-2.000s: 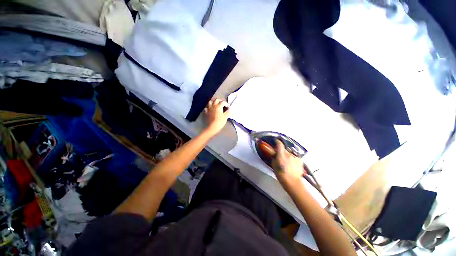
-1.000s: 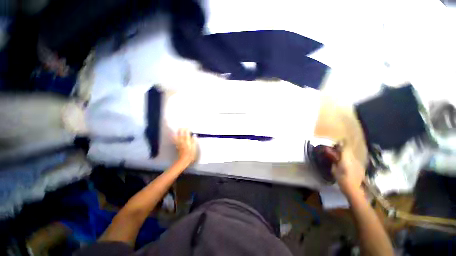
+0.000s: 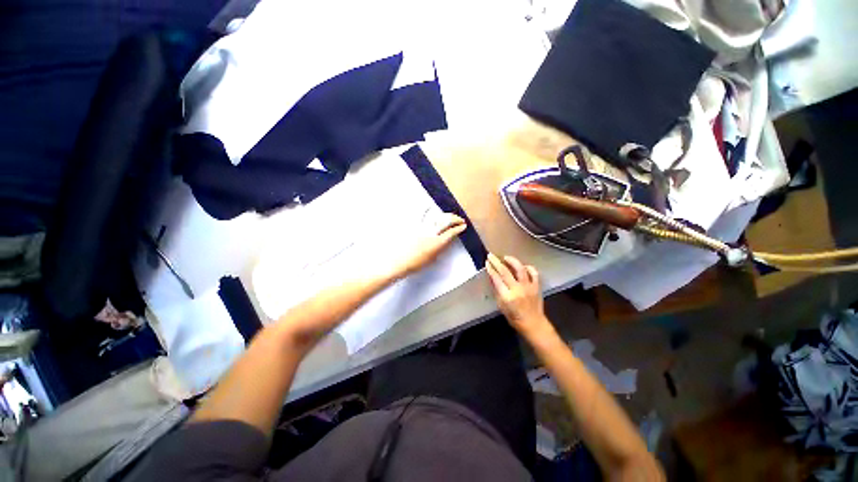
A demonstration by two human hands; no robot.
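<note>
A white garment panel [image 3: 329, 254] lies on the pale pressing table [image 3: 489, 169], with a dark end band [image 3: 435, 185] across its right end. My left hand [image 3: 437, 240] rests on the panel beside the band, fingers towards the band. My right hand [image 3: 513, 287] is at the band's near end, fingertips touching its corner; whether they pinch it is unclear. The steam iron [image 3: 564, 212], with a reddish-brown handle, stands on the table right of the band, and no hand is on it.
Navy pieces [image 3: 329, 132] lie beyond the panel. A black square pad [image 3: 616, 80] lies behind the iron. The yellowish hose [image 3: 800, 261] trails right. A long black roll [image 3: 108, 179] and thin dark snips [image 3: 171, 264] are at the left. White pieces with a navy edge [image 3: 239, 309] lie near left.
The iron is released and stands to the right. My right hand has moved from its handle to the band's near end. My left hand has moved along the panel to the band. The view has turned right.
</note>
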